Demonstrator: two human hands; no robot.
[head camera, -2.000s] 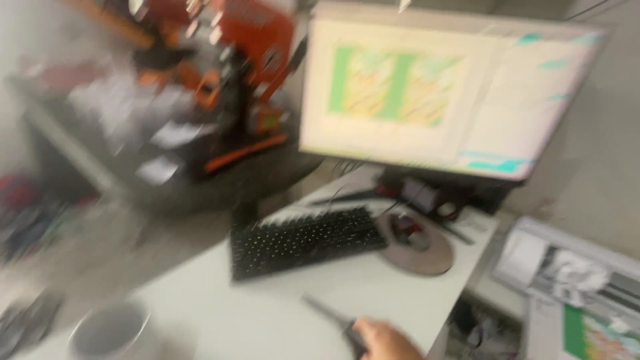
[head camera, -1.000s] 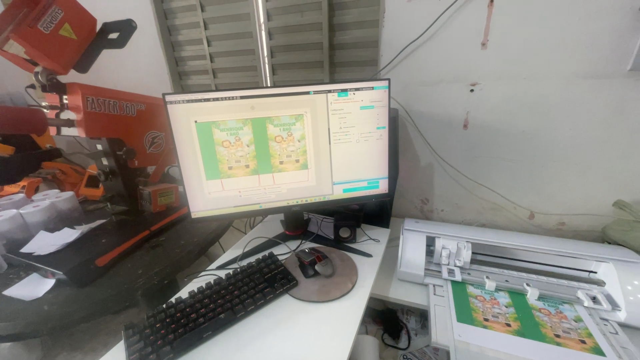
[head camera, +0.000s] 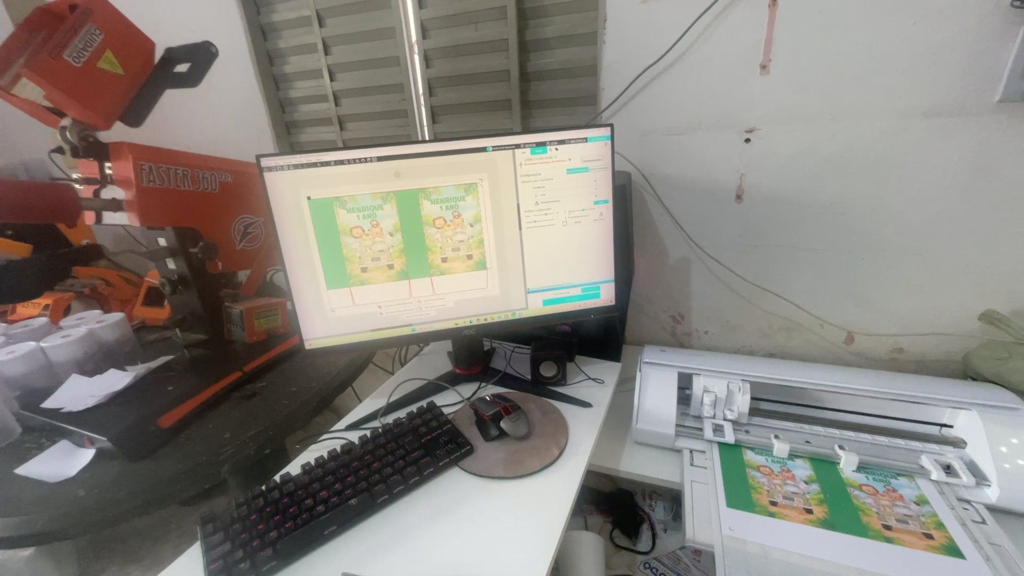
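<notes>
Neither of my hands shows in the head view. A black computer monitor (head camera: 400, 320) stands on a white desk (head camera: 464, 528), its screen lit with two green jungle-animal designs and a settings panel. In front of it lie a black keyboard (head camera: 336, 488) with lit keys and a computer mouse (head camera: 500, 416) on a round mouse pad (head camera: 544, 448). To the right, a white cutting plotter (head camera: 800, 376) has a printed sheet (head camera: 832, 500) lying in it, with two similar animal designs on green. A small dark tip of something shows at the bottom edge.
An orange heat press (head camera: 192, 188) stands on a dark table at the left, near white cups or rolls (head camera: 76, 344) and loose papers (head camera: 56, 462). A small speaker (head camera: 550, 364) sits behind the mouse. Cables (head camera: 636, 520) lie below the plotter's stand. Louvred shutters (head camera: 480, 64) are behind the monitor.
Two seconds ago a hand held a slim tool with a dark handle over the desk; that hand is out of view now. The view has swung up and right.
</notes>
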